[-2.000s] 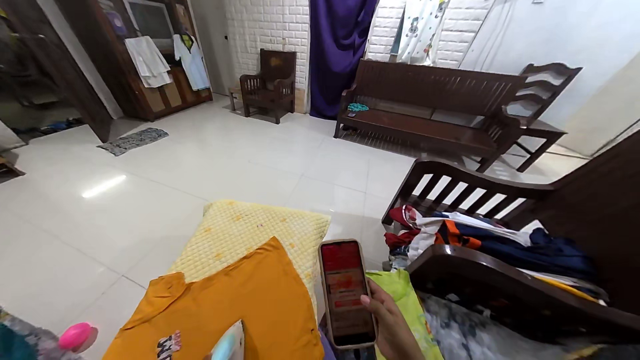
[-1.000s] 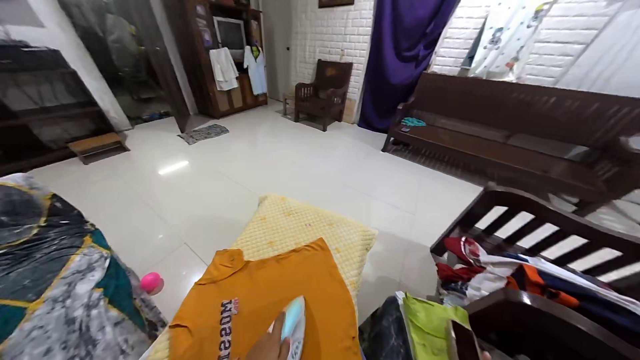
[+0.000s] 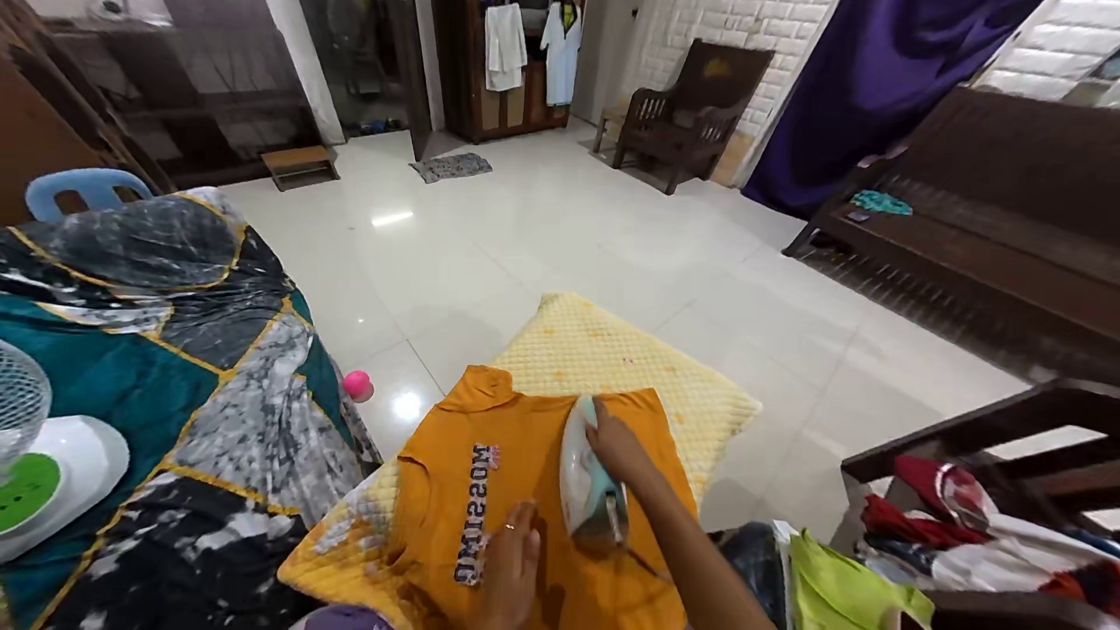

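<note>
An orange shirt (image 3: 525, 420) with dark lettering lies spread on a yellow quilted pad (image 3: 604, 341). On the shirt's right part stands a white and light-green clothes iron (image 3: 577, 481), its cord trailing from the rear. My right hand (image 3: 612, 442) grips the iron's handle. My left hand (image 3: 512, 560), with a ring on one finger, rests on the shirt beside the lettering, to the left of the iron; whether its fingers are spread is hard to make out.
A cloth-covered piece of furniture (image 3: 262, 394) is at left, with an electric fan (image 3: 70, 481) in front. A pink ball (image 3: 357, 383) lies on the tiles. At right are folded clothes (image 3: 840, 577), a wooden armrest (image 3: 945, 437) with garments beside it and a wooden bench (image 3: 989, 254).
The phone held in my right hand two seconds ago is out of that hand, which now holds the iron. My left hand has come onto the shirt. The view has swung left.
</note>
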